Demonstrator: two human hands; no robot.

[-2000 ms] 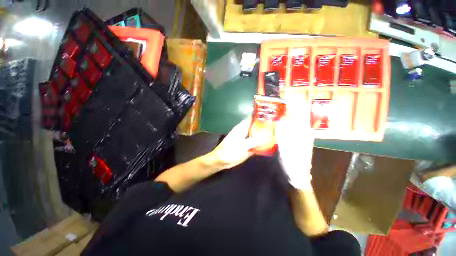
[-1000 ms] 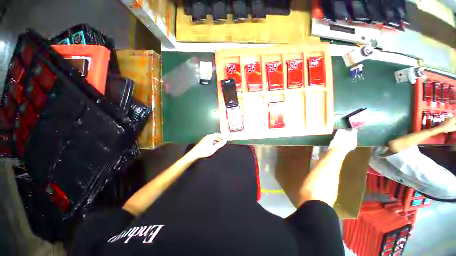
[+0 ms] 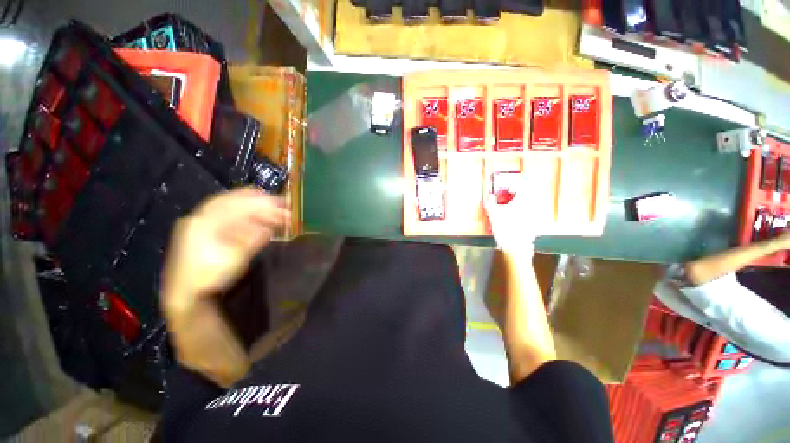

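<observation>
The orange-red work tray [image 3: 605,195] lies on the green mat. Its upper row holds several closed red phones [image 3: 508,124]. An open phone [image 3: 426,153] lies at the tray's left end, black half up, keypad half in the lower-row pocket. My right hand [image 3: 511,212] is at a red phone [image 3: 506,184] in a middle lower pocket; its fingers partly cover the phone, and their grip is unclear. My left hand [image 3: 227,247] is raised at the left, blurred, in front of the black blister trays [image 3: 143,203]; its fingers are unclear. A small dark and pale piece [image 3: 654,208] lies on the mat right of the tray.
A small white and black part [image 3: 383,112] lies left of the tray. A carton [image 3: 598,324] stands below the bench edge. Shelf trays hold dark phones above. Small devices on stands [image 3: 656,99] stand at right. Another person's arm [image 3: 736,260] reaches in there.
The red phone held two seconds ago is out of my hands; an open phone lies in the tray. My right hand has moved left from the piece on the mat; my left hand has moved left and up.
</observation>
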